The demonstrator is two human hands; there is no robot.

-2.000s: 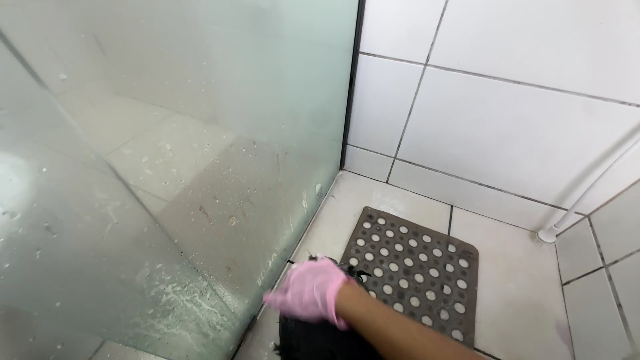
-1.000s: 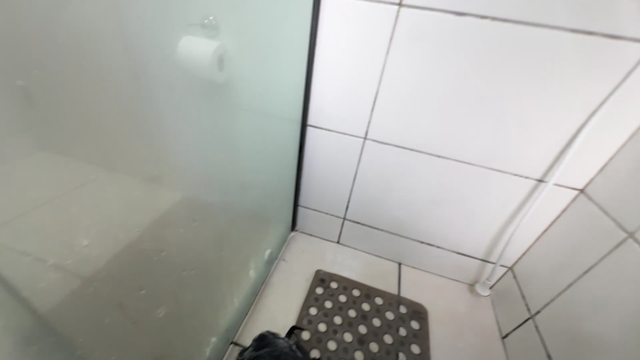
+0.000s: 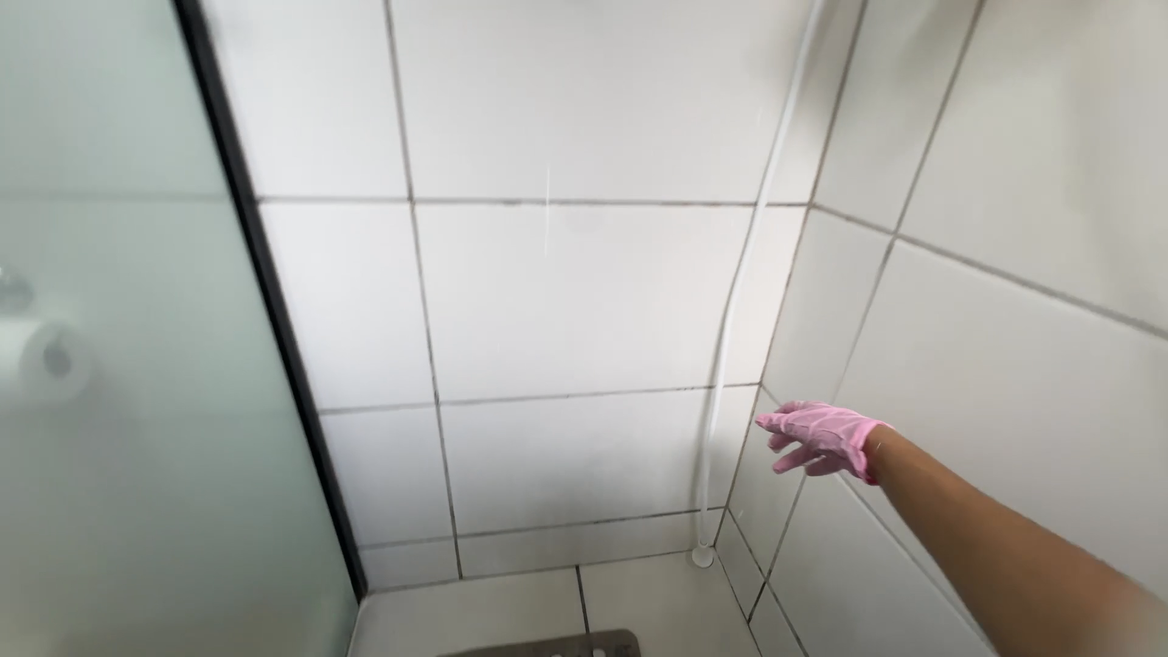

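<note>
My right hand [image 3: 818, 440], in a pink rubber glove, reaches in from the lower right. Its fingers are apart and hold nothing, in front of the corner where two white tiled walls meet. Just left of it a thin white hose [image 3: 727, 319] runs down the wall to a round white fitting [image 3: 702, 556] at the floor. My left hand is out of view. The edge of a grey-brown shower mat with round holes [image 3: 547, 645] shows on the floor at the bottom.
A frosted glass panel [image 3: 137, 511] with a black edge strip [image 3: 274, 301] stands on the left. Through it shows a toilet paper roll [image 3: 46, 360] on a holder. White wall tiles [image 3: 584, 292] with dark grout face me, and more tiles cover the right wall.
The view has swung up and right. Two seconds ago a pink-gloved hand was low, by a black object at the glass base; now my gloved right hand is up near the wall corner.
</note>
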